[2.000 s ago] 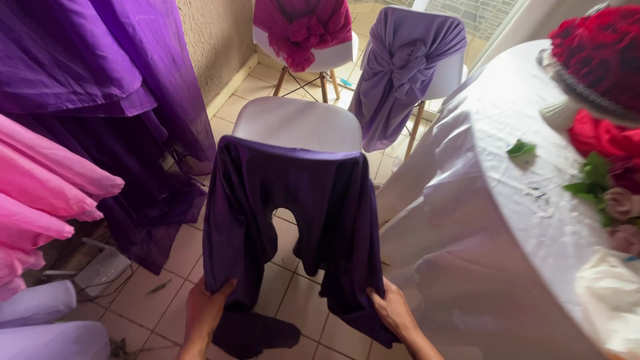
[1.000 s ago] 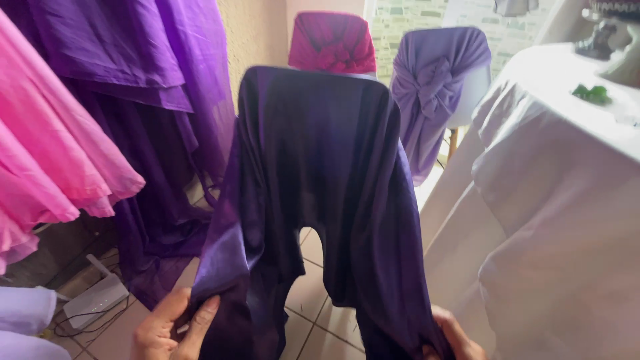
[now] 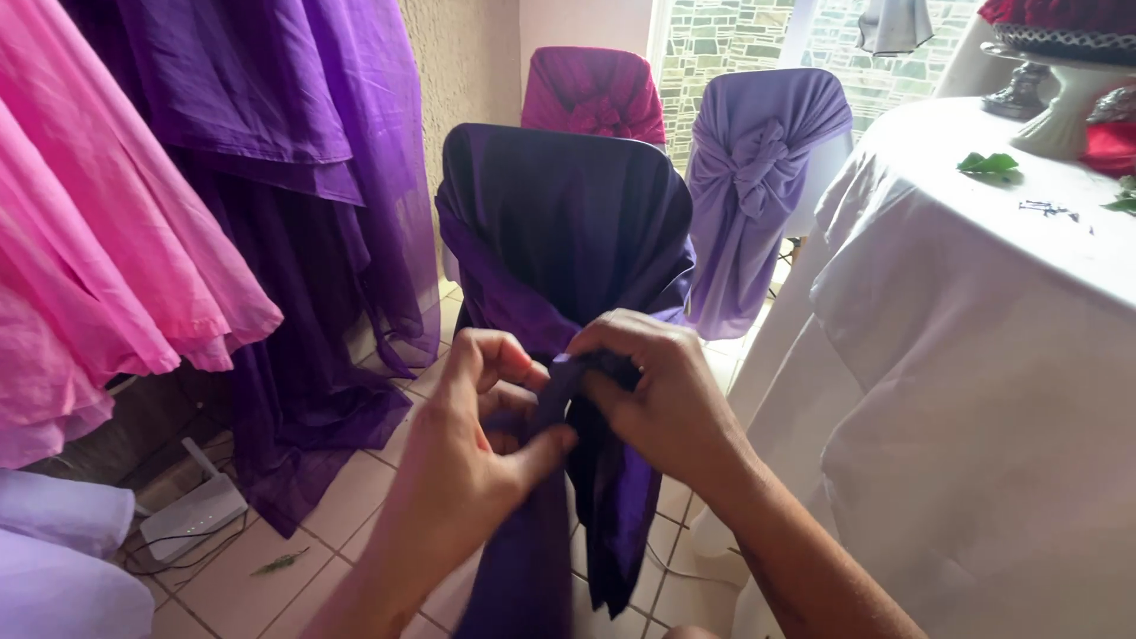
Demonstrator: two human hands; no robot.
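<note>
A dark purple satin cloth [image 3: 568, 213] covers the backrest of the nearest chair, its sides gathered in toward the middle. In front of the backrest, my left hand [image 3: 488, 426] pinches a gathered length of this cloth between thumb and fingers. My right hand [image 3: 652, 382] grips the bunched cloth just beside it, close to my left fingers. The two tails of the cloth hang below my hands toward the floor. Behind stand a chair in a magenta cover [image 3: 593, 93] with a knot and one in a lilac cover [image 3: 768, 169], also knotted.
A round table with a white tablecloth [image 3: 941, 355] stands at the right, holding a white pedestal stand [image 3: 1052, 115] and a green leaf [image 3: 990, 165]. Purple drapes [image 3: 302, 195] and pink fabric [image 3: 115, 248] hang at the left. A white router [image 3: 195, 515] with cables lies on the tiled floor.
The cloth hung in two spread sides held apart by my hands; now its sides are drawn together and my hands meet in the middle. The bare white chair back seen earlier is covered.
</note>
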